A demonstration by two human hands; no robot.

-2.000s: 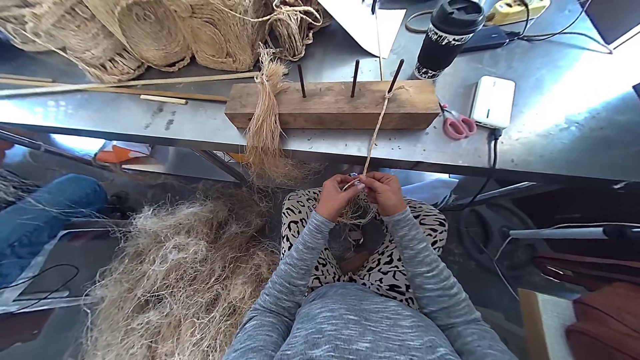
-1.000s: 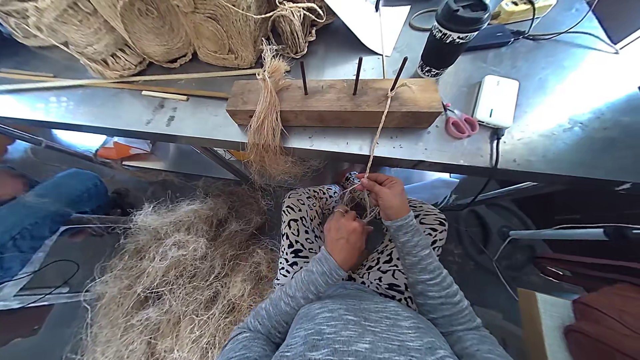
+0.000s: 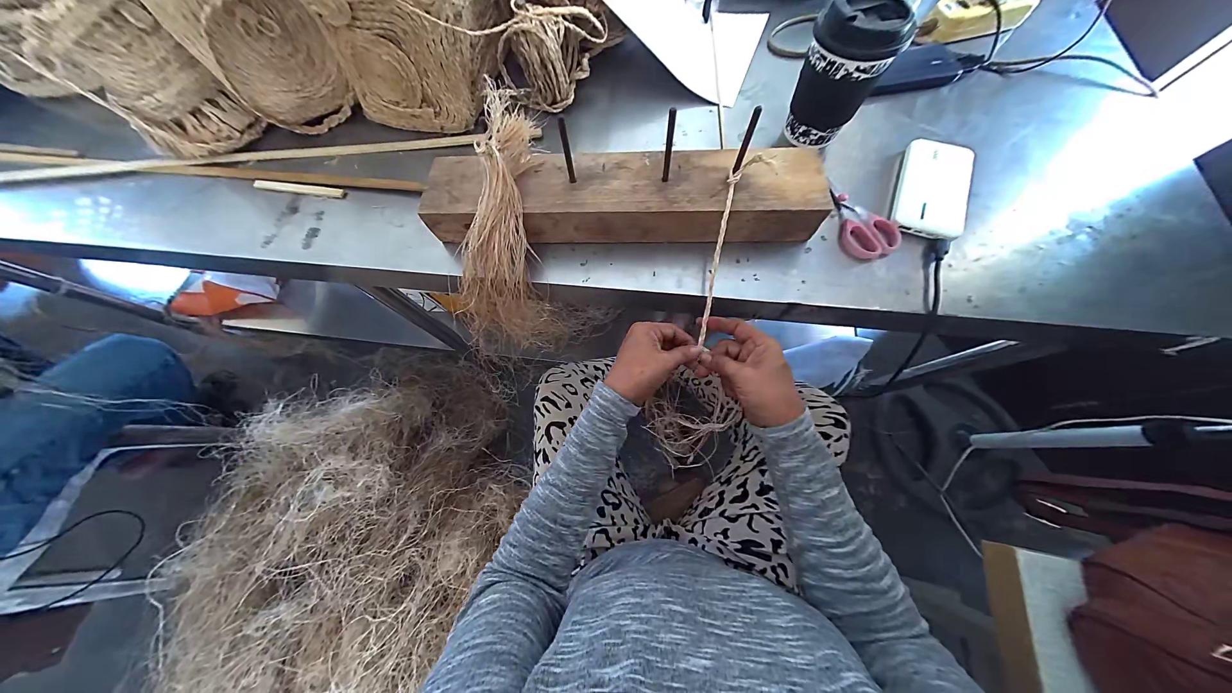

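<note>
A twisted natural-fibre cord (image 3: 718, 252) is looped on the right metal peg (image 3: 747, 140) of a wooden block (image 3: 626, 197) and runs down to my hands. My left hand (image 3: 653, 362) pinches the cord's lower end between thumb and fingers. Close against it, my right hand (image 3: 753, 369) grips the same end from the other side. Loose fibre strands (image 3: 685, 423) hang below both hands, over my lap. A bundle of combed fibre (image 3: 499, 231) lies across the left part of the block and drapes over the table edge.
Coiled braided fibre (image 3: 274, 63) and thin wooden sticks (image 3: 221, 159) lie on the metal table (image 3: 1039, 289). Pink-handled scissors (image 3: 868, 237), a white power bank (image 3: 934, 188) and a black tumbler (image 3: 847, 72) stand or lie right. A fibre heap (image 3: 356, 520) is at lower left, beside another person's leg (image 3: 96, 414).
One second ago my left hand was lower, by the loose strands; it has moved up beside my right hand at the cord's end.
</note>
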